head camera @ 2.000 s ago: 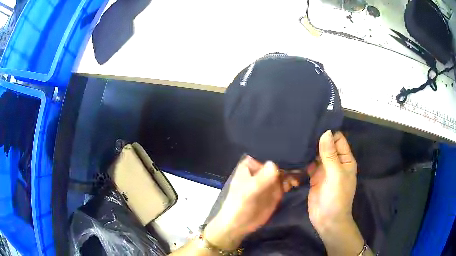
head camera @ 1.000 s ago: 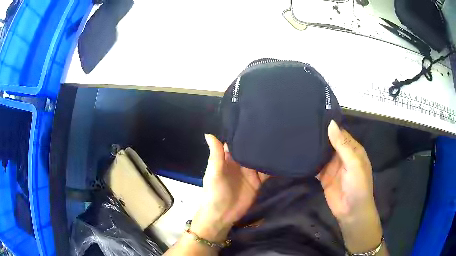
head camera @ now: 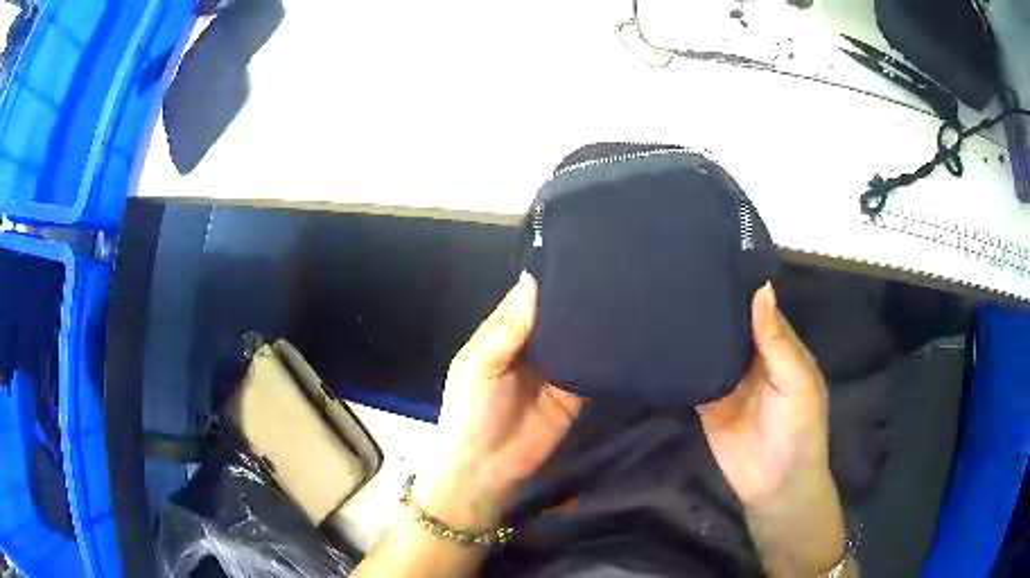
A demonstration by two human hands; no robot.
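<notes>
An assembled black pouch (head camera: 644, 282) is held upright in front of me at the table's front edge. Its pale zipper teeth curve round the top and run a little way down both sides. My left hand (head camera: 497, 395) holds its lower left side, with the thumb along the edge. My right hand (head camera: 774, 406) holds its lower right side, thumb on the edge. The fingers behind and under the pouch are mostly hidden.
White table (head camera: 395, 102) with black fabric pieces (head camera: 215, 90) at the left. Dark scissors (head camera: 898, 73), knotted black cord (head camera: 921, 175) and a black piece (head camera: 943, 45) lie at the right. Blue bins (head camera: 96, 113) stand left. A beige purse (head camera: 299, 429) and black plastic bag (head camera: 243, 525) are lower left.
The fingers first worked at the pouch's bottom edge; now both hands hold its sides. The pouch front has turned to face me squarely, and my left thumb has moved onto its edge.
</notes>
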